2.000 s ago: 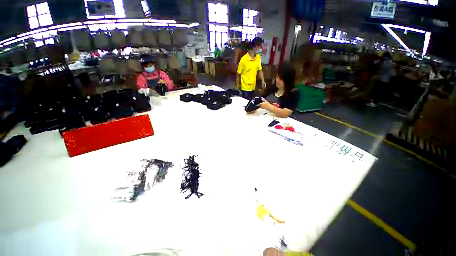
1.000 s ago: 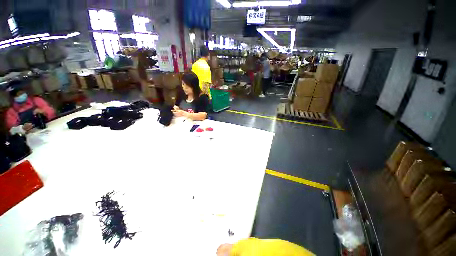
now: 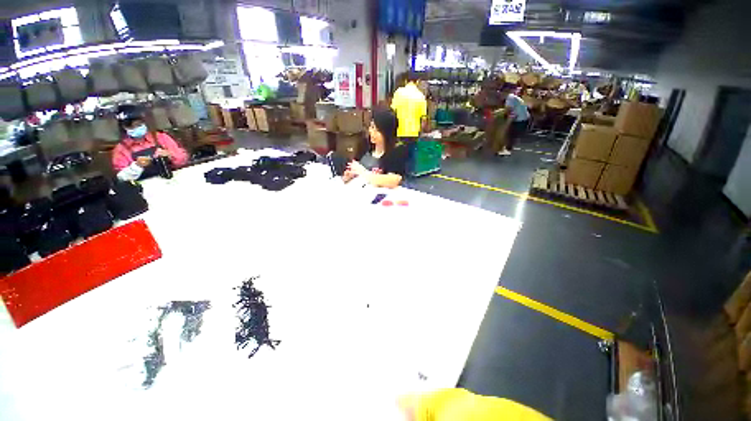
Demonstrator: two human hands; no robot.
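Note:
The tangled pile of black zipper pull cords (image 3: 254,317) lies on the white table (image 3: 329,263). A looser grey-silver pile of small parts (image 3: 171,335) lies to its left. A yellow sleeve (image 3: 473,405) reaches in at the bottom edge, right of centre. My right hand (image 3: 408,404) shows only as a small overexposed part at the end of this sleeve, cut off by the frame's edge; its fingers cannot be made out. My left hand is not in view.
A long red bin (image 3: 82,271) stands at the left. Black bags (image 3: 262,171) lie in heaps at the far side and left. Two people sit at the far edges, one handling a black item. Red-handled tools (image 3: 395,203) lie near the right person. Yellow floor lines and cartons (image 3: 605,148) are at right.
The view has swung right since the first frame, then partly back left since the second. The yellow sleeve has come further into view since the first frame. The cord piles lie unchanged.

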